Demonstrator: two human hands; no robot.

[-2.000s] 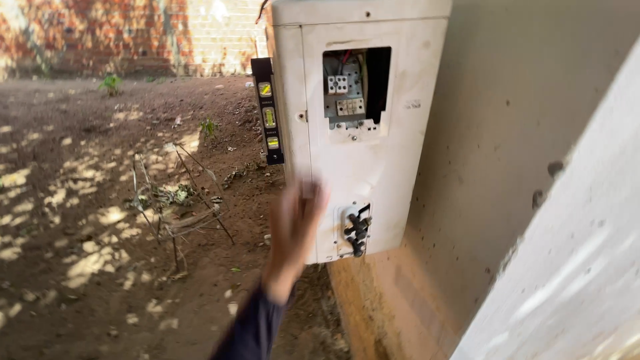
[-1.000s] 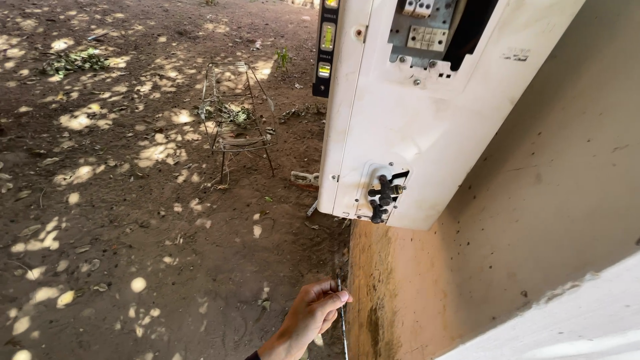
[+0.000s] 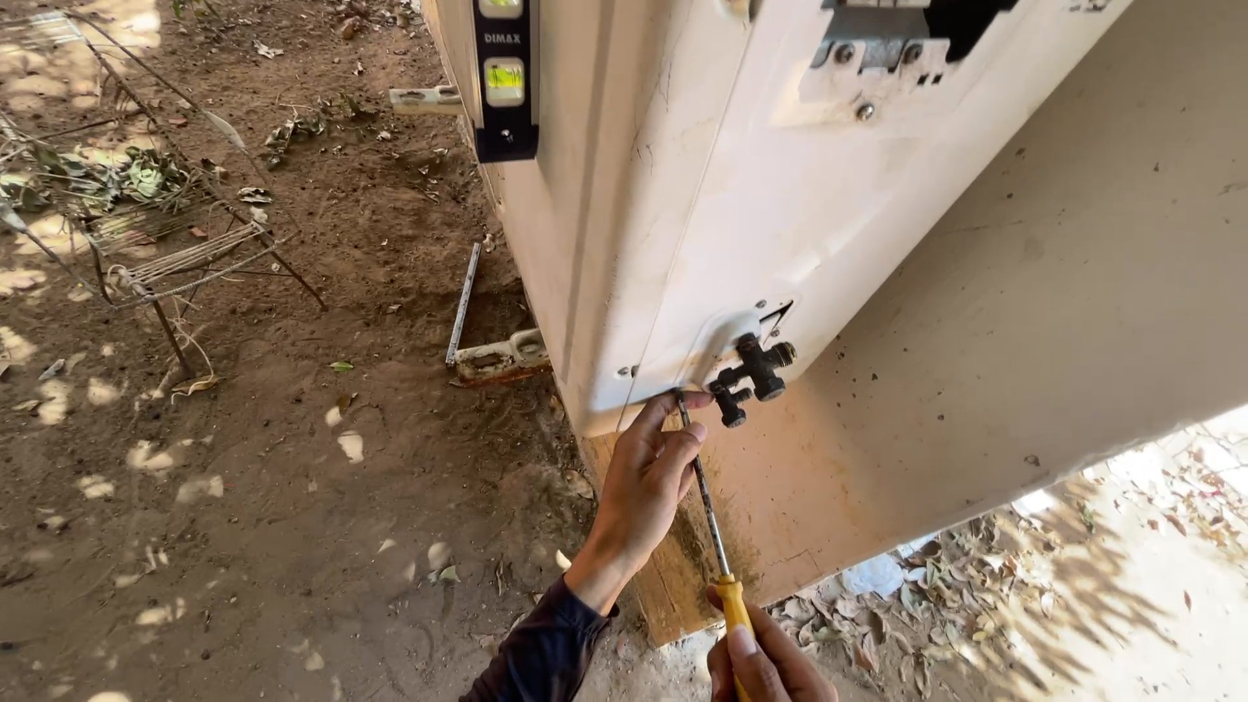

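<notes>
My right hand [image 3: 765, 658] grips the yellow handle of a screwdriver [image 3: 715, 526], whose long shaft points up at the lower edge of a white air conditioner outdoor unit [image 3: 682, 224]. My left hand [image 3: 648, 468] is at that edge, its thumb and index finger around the shaft close to the tip; the fingertips hide what the tip meets. Just right of these fingers, black service valves [image 3: 756, 375] stick out of the casing. A black spirit level [image 3: 505, 122] with yellow-green vials rests upright against the unit's left side.
A beige wall [image 3: 975, 341] runs along the right, with a tan ledge [image 3: 673, 575] under the unit. Metal feet [image 3: 502, 358] jut from the unit's left side near a thin metal strip [image 3: 463, 304]. A broken wire-frame chair [image 3: 195, 263] stands on the dirt at left.
The left hand has moved up to the casing's lower edge beside the valves. My right hand has come into view with the screwdriver. The view has moved closer to the unit's lower part.
</notes>
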